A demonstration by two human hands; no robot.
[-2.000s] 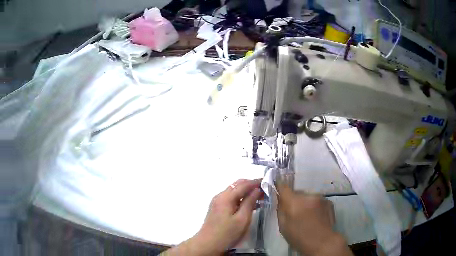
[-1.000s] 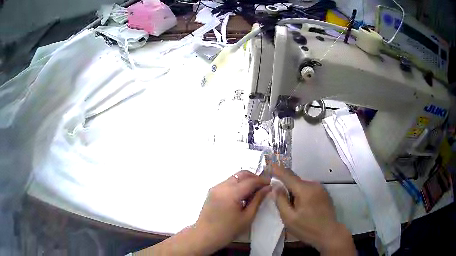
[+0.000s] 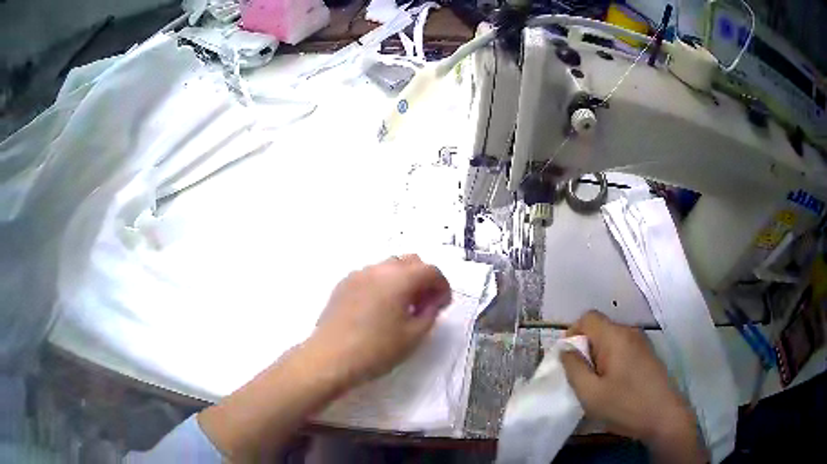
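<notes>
The white garment piece (image 3: 272,317) lies wide and crumpled left of the needle, its edge just in front of the presser foot (image 3: 519,254). My left hand (image 3: 385,313) is over its right part, fingers curled; whether it grips cloth cannot be told. My right hand (image 3: 626,372) holds the end of a white fabric strip (image 3: 542,412) between thumb and fingers, right of the garment edge. The strip hangs over the table's front edge and is apart from the garment piece.
The sewing machine head (image 3: 608,127) stands at the right. A stack of cut strips (image 3: 676,281) lies under its arm, with blue-handled snips (image 3: 754,337) beside it. The lamp (image 3: 408,100) is left of the head. A pink tissue pack (image 3: 285,18) sits at the back.
My hands have moved apart. The right has carried the strip rightward, away from the garment edge; the left has moved left and up over the garment piece, whose front edge now shows.
</notes>
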